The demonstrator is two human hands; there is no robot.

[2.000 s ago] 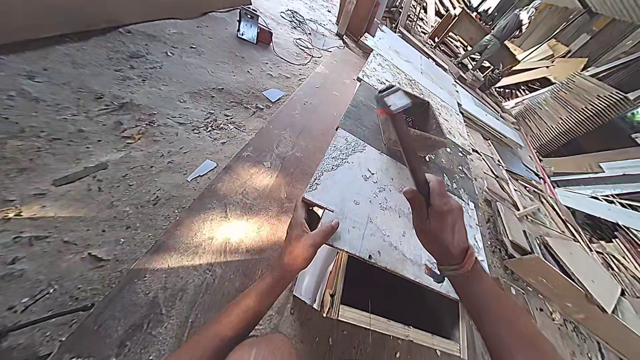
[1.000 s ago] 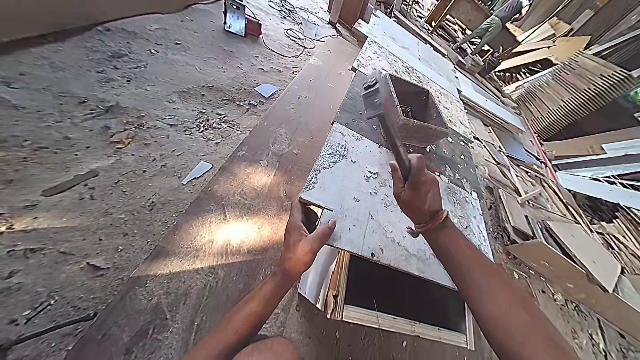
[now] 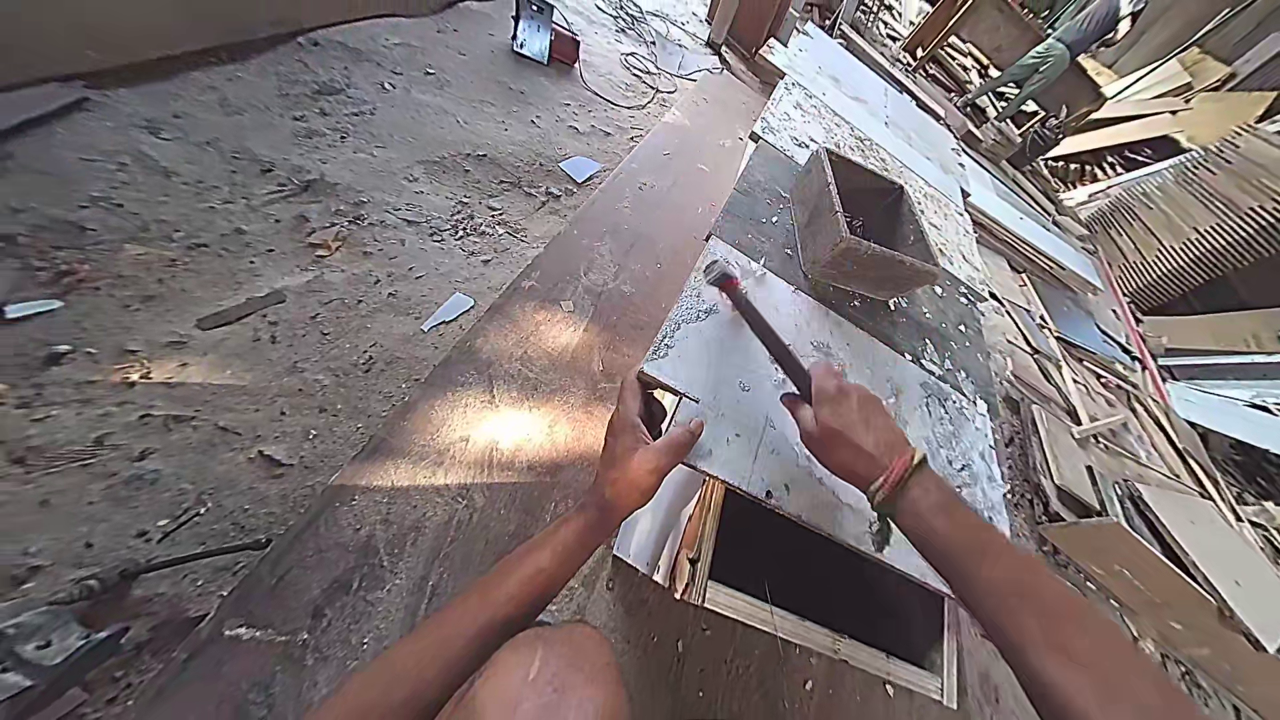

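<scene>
My right hand (image 3: pixel 850 425) is closed around the handle of a hammer (image 3: pixel 765 330), whose head points up and left above a worn whitish board (image 3: pixel 770 410). That board lies as the top of a wooden frame (image 3: pixel 830 635) with a dark hollow at its near end. My left hand (image 3: pixel 645 445) grips the board's left corner, thumb on top and fingers at the side; what lies under the fingers is partly hidden. Beyond the board, an open wooden box (image 3: pixel 865 225) with small dark contents, too small to tell, rests on a dark panel (image 3: pixel 740 205).
A long brown plank (image 3: pixel 560 290) runs along the left side. Scrap wood (image 3: pixel 1090 440) and stacked slats (image 3: pixel 1190 210) lie at the right. A person (image 3: pixel 1060 50) stands at the far right. Cables (image 3: pixel 650 60) and a metal device (image 3: pixel 533 30) are on the dirt ground.
The hammer head has come down and nearer to the board's left edge, no longer in front of the wooden box. My left hand has stayed at the board's corner.
</scene>
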